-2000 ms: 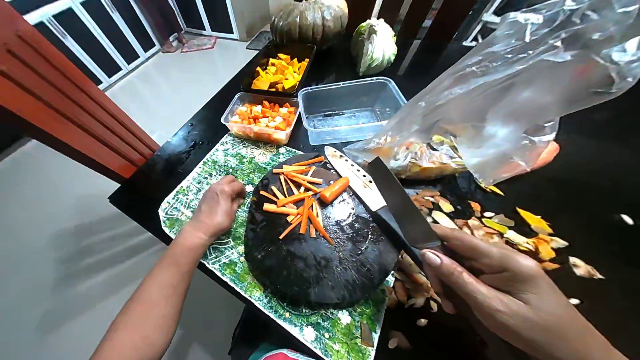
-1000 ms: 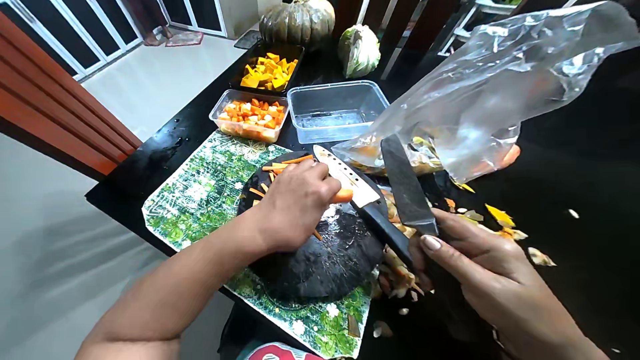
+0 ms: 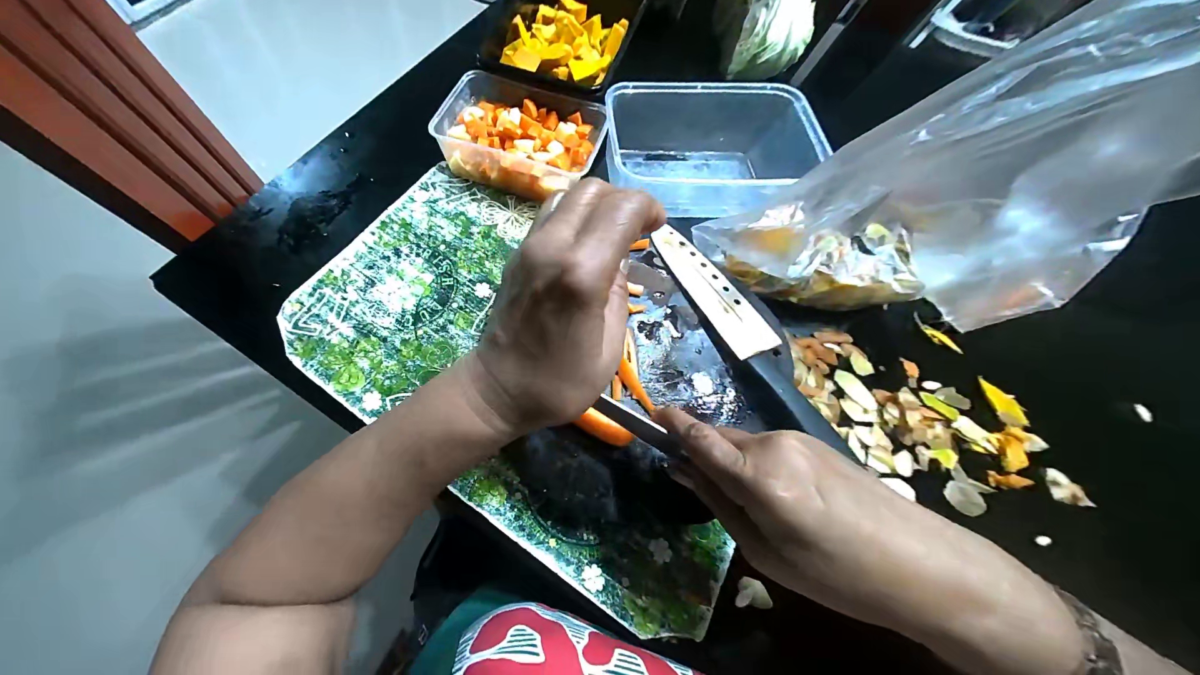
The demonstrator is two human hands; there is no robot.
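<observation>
My right hand [image 3: 750,478] grips a knife [image 3: 637,427] low over the round black chopping board [image 3: 600,487]; my left hand hides much of its blade. My left hand [image 3: 572,300] is raised over the board's left side, fingers bent toward its far edge; whether it holds anything is hidden. A thick carrot piece [image 3: 603,427] lies under the blade beside the left wrist. Thin carrot sticks [image 3: 634,375] lie just beyond it, partly covered by the left hand. A second knife with a holed, pale blade [image 3: 717,295] rests across the board's right side.
Beyond the board stand a tub of diced carrot and pale cubes [image 3: 520,136], an empty clear tub [image 3: 717,141] and a black tray of pumpkin chunks [image 3: 562,47]. Right are a plastic bag of peelings [image 3: 844,262] and loose peelings [image 3: 900,422]. A green patterned mat [image 3: 403,291] lies underneath.
My right hand has brought its knife from beside the board to the carrot piece. My left hand, on the mat two seconds ago, moved over the carrots. The view has come closer.
</observation>
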